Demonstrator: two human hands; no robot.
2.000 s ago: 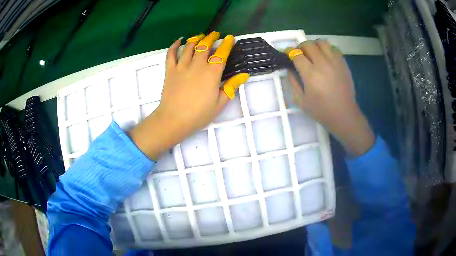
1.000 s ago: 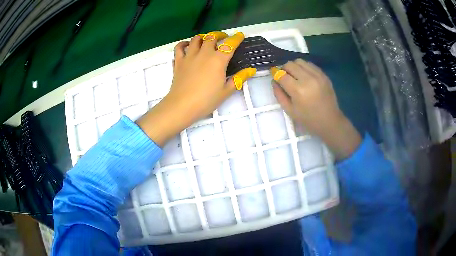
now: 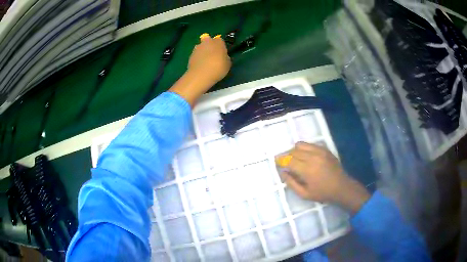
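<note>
A black fan-shaped stack of nested watches (image 3: pixel 269 105) lies across the top right part of the white compartment tray (image 3: pixel 251 176), its right end reaching past the tray's edge. My left hand (image 3: pixel 210 61), with yellow finger cots, reaches over the green conveyor belt beside a black watch (image 3: pixel 248 45); its fingertips are partly hidden, so I cannot tell whether it holds anything. My right hand (image 3: pixel 312 174) is over the right part of the tray, below the stack, fingers curled, a yellow cot showing. No watch shows in it.
Several black watches lie spaced along the green conveyor belt (image 3: pixel 128 61). Black watches are piled (image 3: pixel 43 199) at the left. Layered grey-white trays (image 3: pixel 56 41) stand at upper left. Clear plastic (image 3: pixel 374 107) and a tray of black watches (image 3: pixel 427 77) are at the right.
My left hand has let go of the nested stack and moved up over the conveyor. My right hand has left the stack's right end and moved down over the tray. The view has shifted.
</note>
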